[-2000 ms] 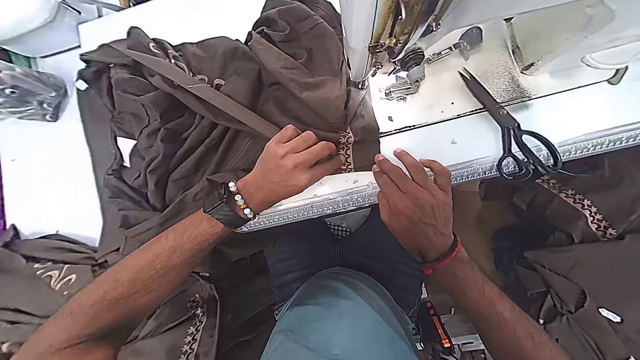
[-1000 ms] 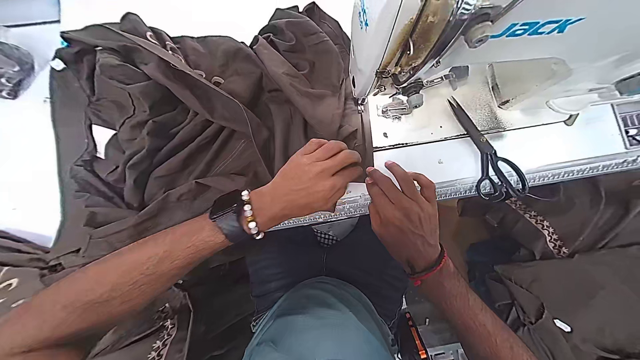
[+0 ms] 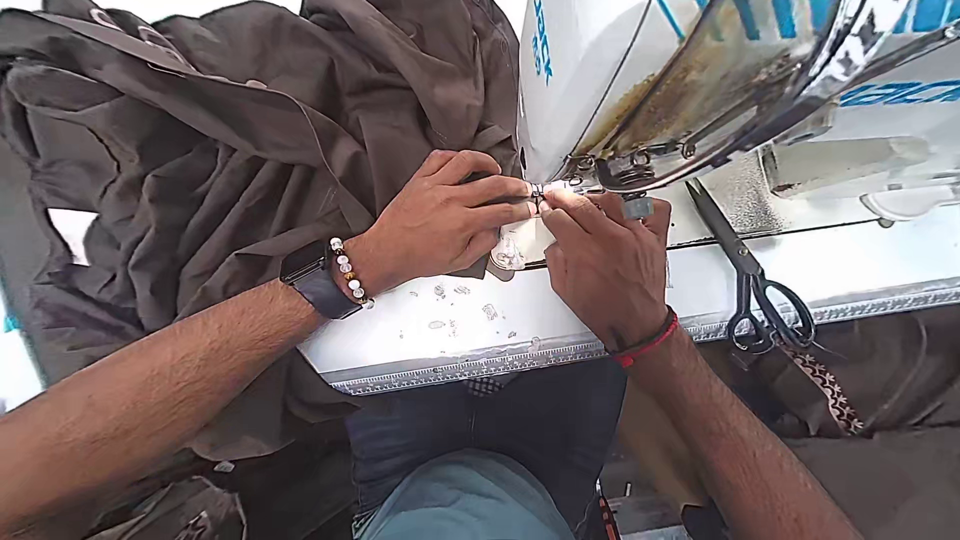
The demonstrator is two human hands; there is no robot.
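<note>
My left hand [image 3: 442,217], with a dark watch and a beaded bracelet at the wrist, reaches over the edge of a brown garment [image 3: 285,150]. Its thumb and index fingertips are beside the presser foot of a white sewing machine [image 3: 577,82]. Close against them, the fingertips of my right hand [image 3: 607,262] meet under the machine's head. A red cord circles the right wrist. Whether a bit of cloth is pinched between the fingertips cannot be told, since the fingers cover that spot. The garment lies bunched left of the needle area.
Black-handled scissors [image 3: 750,277] lie on the table right of my right hand, handles over the front edge. A measuring tape strip [image 3: 465,367] runs along that edge. More brown cloth with patterned trim [image 3: 821,382] hangs at the lower right. Small scraps dot the white tabletop.
Both hands have moved from the table's front edge up to the presser foot. The garment's edge, earlier under the fingers near the front, now lies beside the needle area. The view has moved closer.
</note>
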